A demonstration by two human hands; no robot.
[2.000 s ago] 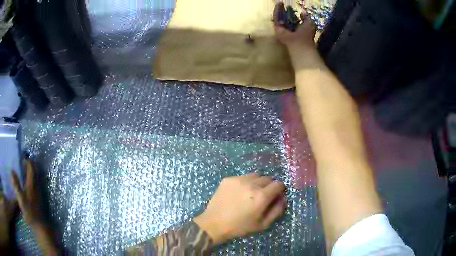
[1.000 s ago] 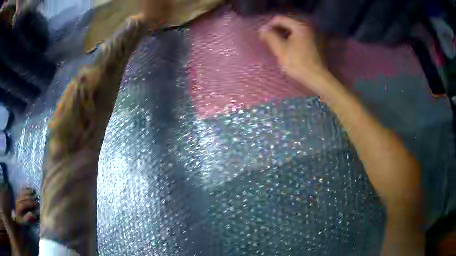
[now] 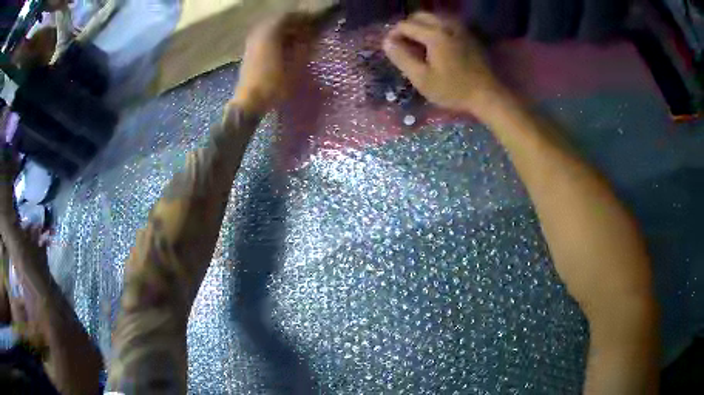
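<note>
A small dark pile with shiny bits lies on the pink bubble wrap, just left of and below my right hand. A small pale round piece lies at its lower edge. My right hand is beside the pile with its fingers curled together. Whether it pinches anything is hidden. My left hand is near the left side of the pink wrap, at the brown paper's edge. It is blurred, and I cannot see whether it holds something.
Clear bubble wrap covers the near table. Brown paper lies at the far left. Dark stacked housings stand at left, with more dark columns at the far edge. A black rectangle lies far right. Another person's arm shows at left.
The dark pile now lies on the pink wrap, which showed no such pile a second ago. My left hand has moved right and nearer. My right hand stays in about the same place.
</note>
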